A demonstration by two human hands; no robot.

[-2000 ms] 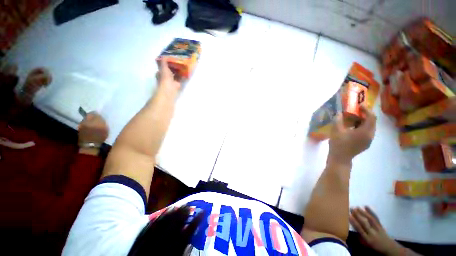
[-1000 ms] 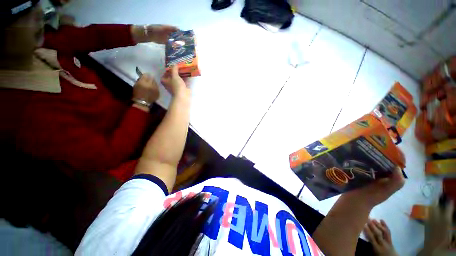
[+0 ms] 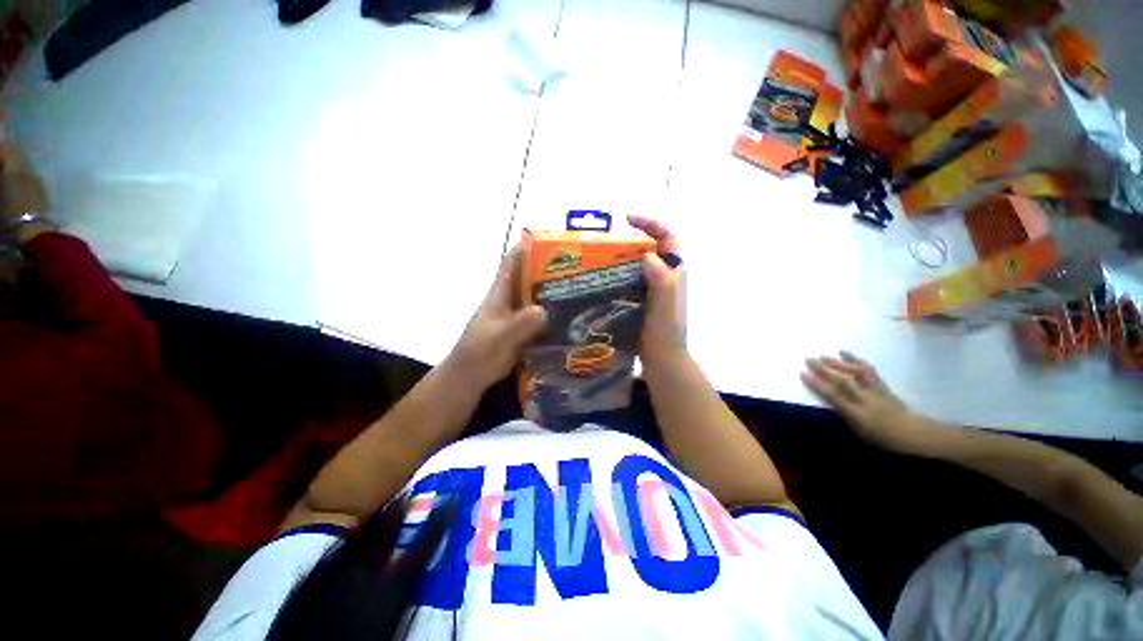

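Observation:
An orange and black retail carton [image 3: 587, 332] is held upright in front of my chest, its picture of an orange coil facing me and its slotted hang tab at the top. My left hand [image 3: 499, 328] grips its left side, with the thumb on the front. My right hand [image 3: 662, 301] grips its right side near the top, and a small dark item shows at the fingers. I cannot tell what that item is.
A flat orange box [image 3: 783, 113] lies ahead right beside tangled black parts [image 3: 855, 175]. Orange cartons [image 3: 965, 138] are piled far right. A neighbour's hand [image 3: 865, 398] rests at the right table edge. A person's red sleeve [image 3: 82, 301] is at left, near a pale sheet [image 3: 138, 225].
My left hand has left the carton it shared with the left neighbour and now grips the carton in my right hand. That carton has come to the centre and stands upright. The view has turned right.

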